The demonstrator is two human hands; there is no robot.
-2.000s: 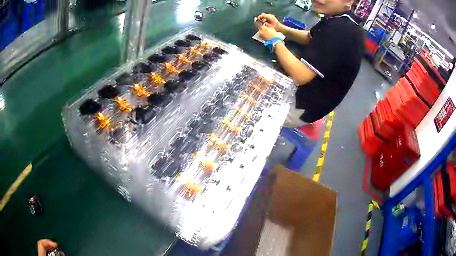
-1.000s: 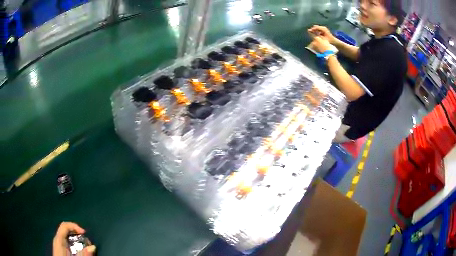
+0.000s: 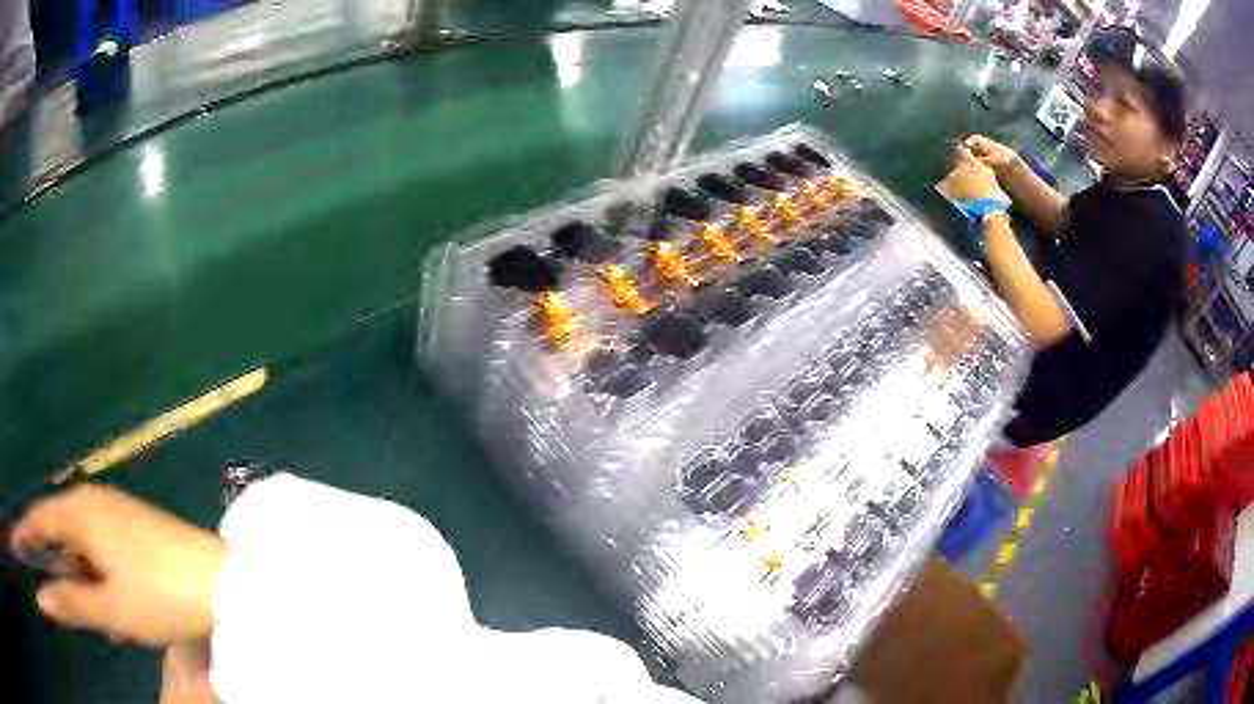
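My right hand (image 3: 121, 567), bare under a white sleeve, reaches across the lower left. Its thumb and fingers curl near the left edge around a small dark area; blur hides whether this is a part in the grip. A patch of skin (image 3: 186, 677) below it at the bottom edge may be my left hand, mostly covered and cut off. A small watch case (image 3: 239, 477) lies on the dark green bench just above my sleeve. The stack of clear blister trays (image 3: 550, 454), holding rows of black and orange parts, stands right of my hand.
A worn yellow tape strip (image 3: 165, 424) runs beside the green belt (image 3: 316, 179). Several small parts lie on the belt at the far end. A person in black (image 3: 1114, 303) sits beyond the trays. A cardboard box (image 3: 949, 640) stands below the trays; red crates (image 3: 1190, 495) are at far right.
The view has swung left, so trays and person sit further right. My right hand and white sleeve have come in at lower left; the hand seen there holding a watch case is now mostly hidden.
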